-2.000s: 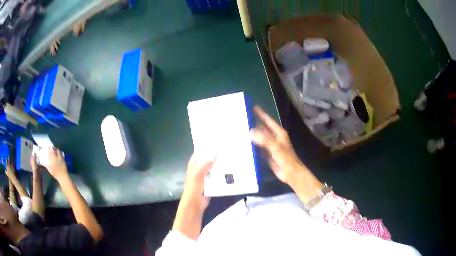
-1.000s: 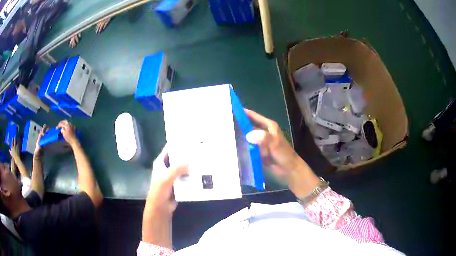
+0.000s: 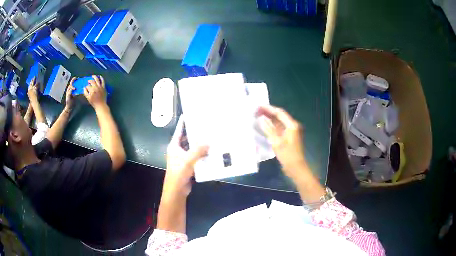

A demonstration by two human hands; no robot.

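Note:
A box [image 3: 217,120] with a broad white face and a small dark picture is held above the bench's near edge. My left hand [image 3: 186,157] grips its lower left side, thumb on the white face. My right hand [image 3: 282,134] is at its right side, over a pale panel [image 3: 258,92] that stands out from the box; the fingers are blurred and I cannot tell whether they hold it. A white oval device [image 3: 164,102] lies on the bench left of the box. A blue and white box [image 3: 204,49] stands behind.
A brown carton [image 3: 417,120] with loose plastic parts [image 3: 372,125] is at the right, beside the green bench [image 3: 285,55]. Stacked blue boxes [image 3: 111,35] are at the back left. A person in a dark shirt [image 3: 75,192] sits at the left, handling a blue box [image 3: 82,86].
The view has shifted, so bench items appear further right. The blue side flap my right hand held out is no longer seen; a pale panel now shows at the box's right side.

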